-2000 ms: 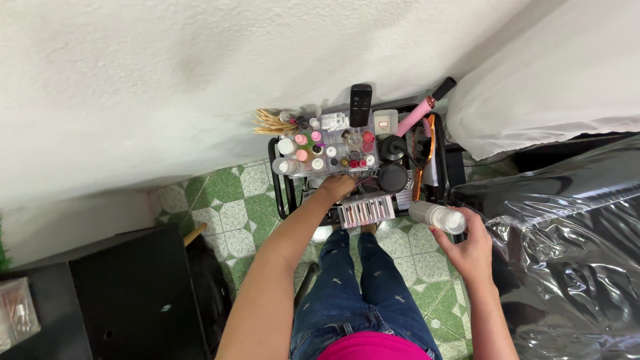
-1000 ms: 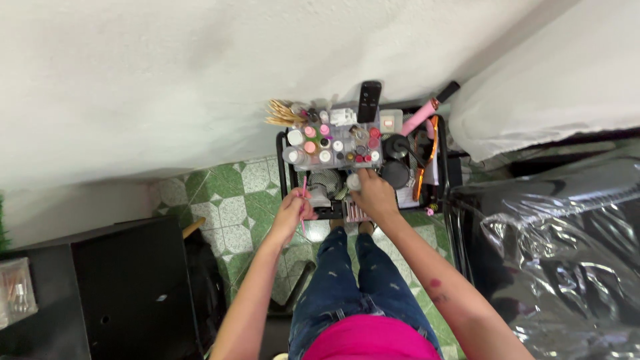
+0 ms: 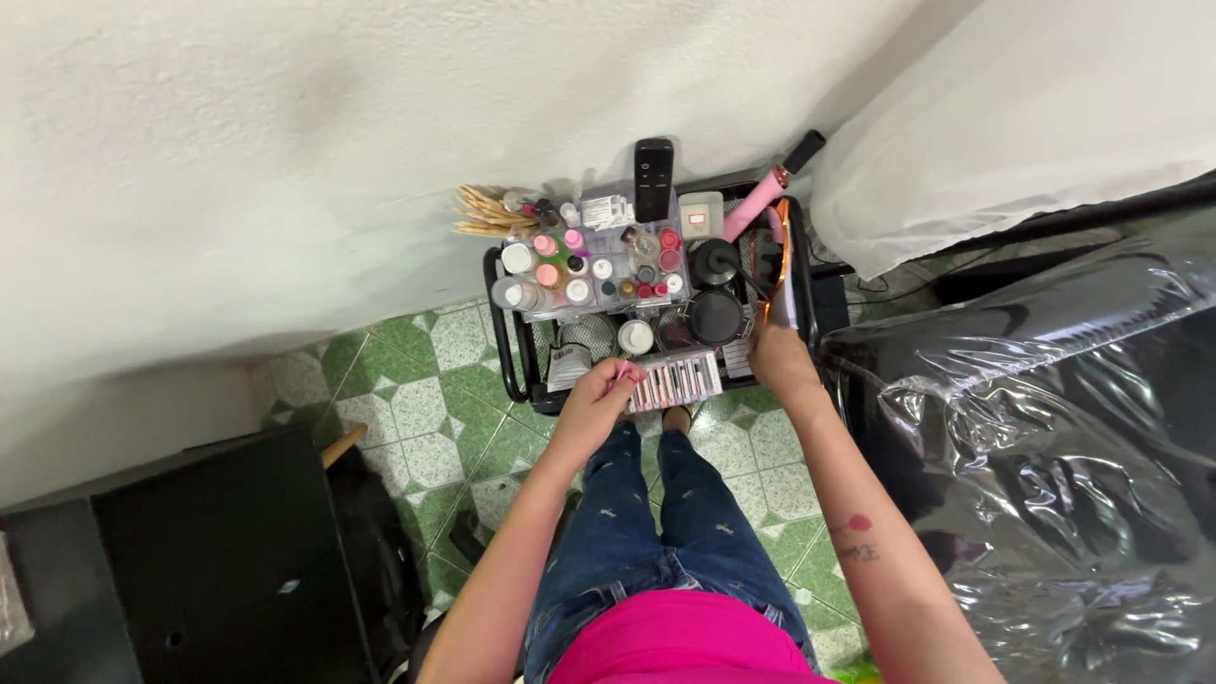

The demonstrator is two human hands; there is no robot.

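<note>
My left hand point(image 3: 600, 394) pinches a thin pink tool point(image 3: 622, 370) at the front edge of a black cart point(image 3: 518, 361). My right hand point(image 3: 781, 359) reaches into the cart's right front corner; its fingertips are hidden, so its hold cannot be seen. Between the hands are a clear case of small sticks point(image 3: 676, 382) and a white-capped bottle point(image 3: 635, 337). Behind them stands a clear organizer point(image 3: 617, 299) with several nail polish bottles point(image 3: 576, 290). A round black lid point(image 3: 715, 317) and a black pump bottle point(image 3: 714, 263) are near my right hand.
A black remote control point(image 3: 653, 180), wooden sticks point(image 3: 489, 214) and a pink-handled tool point(image 3: 757, 204) stand at the cart's back, by the white wall point(image 3: 380, 123). Black furniture point(image 3: 228, 541) is at left, and a plastic-covered black surface point(image 3: 1026, 456) at right.
The white bottle in my right hand two seconds ago now stands in the cart. My right hand has moved to the cart's right corner. My left hand now holds the pink tool.
</note>
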